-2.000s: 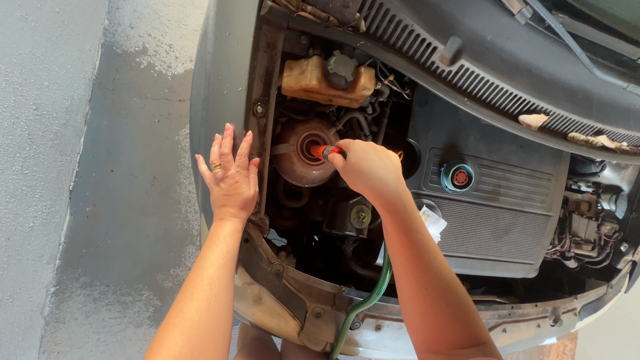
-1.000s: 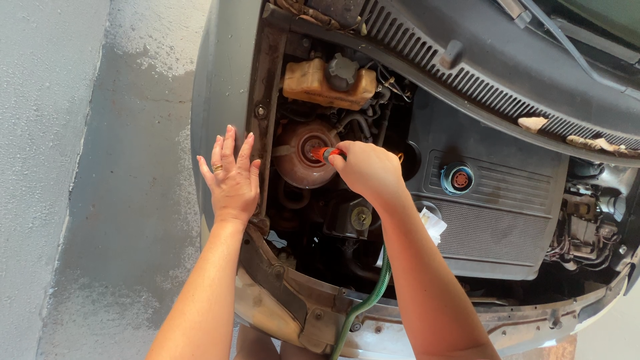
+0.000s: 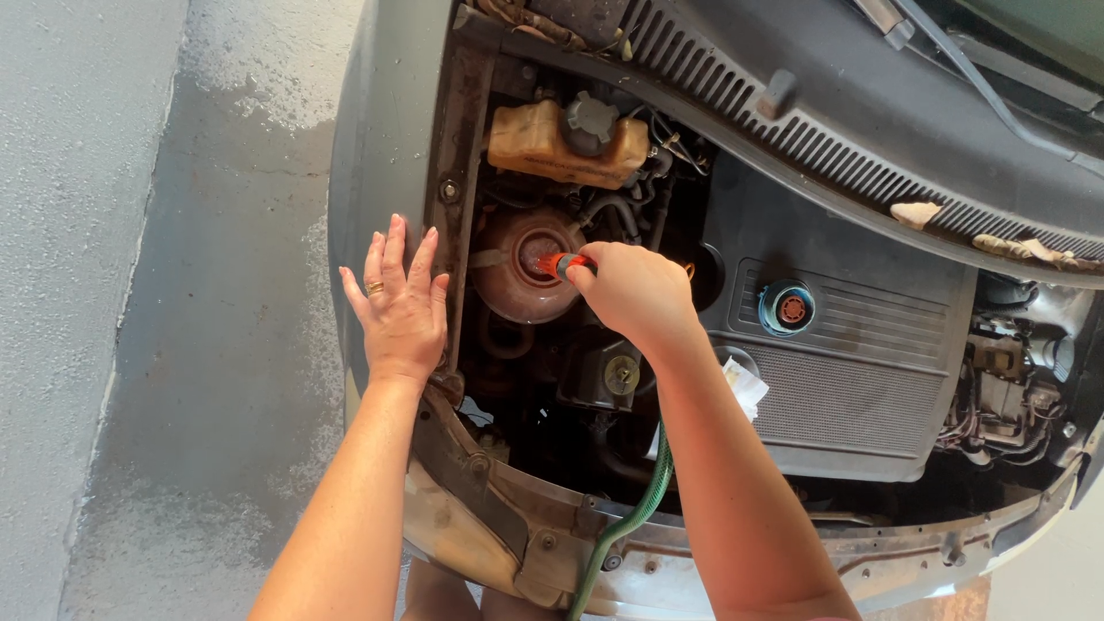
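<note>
My right hand (image 3: 638, 293) grips an orange and grey hose nozzle (image 3: 561, 264), its tip at the open round neck of a reddish-brown coolant expansion tank (image 3: 517, 297). Liquid shows inside the neck. A green garden hose (image 3: 634, 522) runs from under my right forearm over the car's front edge. My left hand (image 3: 401, 306) rests palm down with spread fingers on the grey fender (image 3: 379, 164), beside the tank, and holds nothing. A blue-rimmed cap (image 3: 786, 308) lies upside down on the black plastic engine cover (image 3: 845, 405).
A yellowed plastic reservoir (image 3: 539, 142) with a dark cap stands behind the tank. A crumpled white paper or cloth (image 3: 744, 388) lies by my right forearm. Dry leaves (image 3: 916, 214) sit along the slotted cowl grille (image 3: 828, 159). The front crossmember (image 3: 655, 552) borders the engine bay.
The liquid in the tank's neck looks higher and fuller than two seconds ago. Both hands have stayed in nearly the same places.
</note>
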